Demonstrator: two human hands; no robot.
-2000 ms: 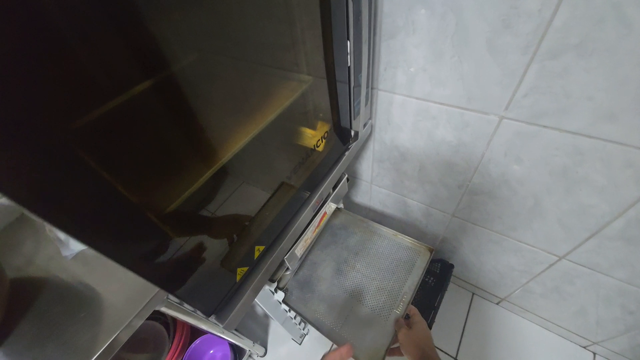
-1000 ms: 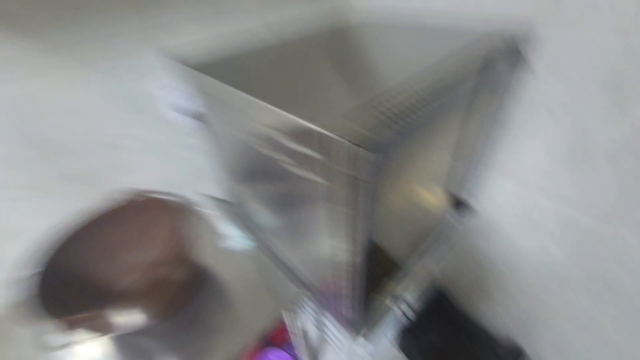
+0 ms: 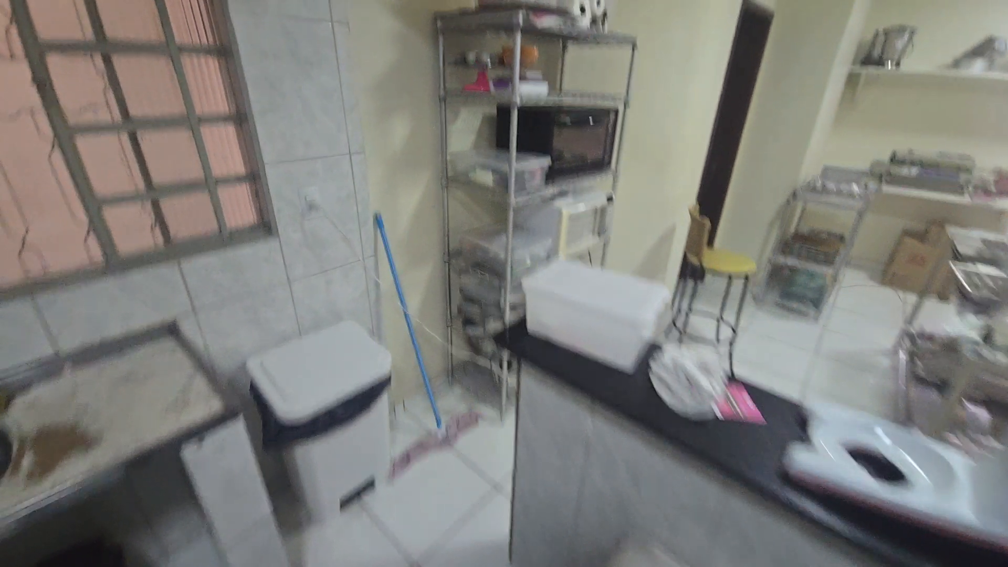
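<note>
Neither my left hand nor my right hand can be made out in this view, so what they hold is hidden. A dark countertop [image 3: 709, 449] runs from the middle to the lower right. On it stand a white lidded plastic box [image 3: 594, 311], a clear plastic bag [image 3: 687, 379] with a pink card [image 3: 740, 403] beside it, and a white appliance [image 3: 874, 465] with a dark round opening. At the bottom edge shows a pale, blurred shape that I cannot identify.
A white pedal bin [image 3: 323, 378] stands beside a worn counter [image 3: 118, 409]. A blue-handled floor squeegee or mop [image 3: 408, 319] leans near a wire shelving rack [image 3: 510, 236] holding a microwave [image 3: 579, 142]. A yellow stool [image 3: 728, 261] stands beyond the dark countertop.
The view has swung from the oven area to the wider room. Two seconds ago both hands were at a perforated metal tray low by the oven; hands and tray are now out of view.
</note>
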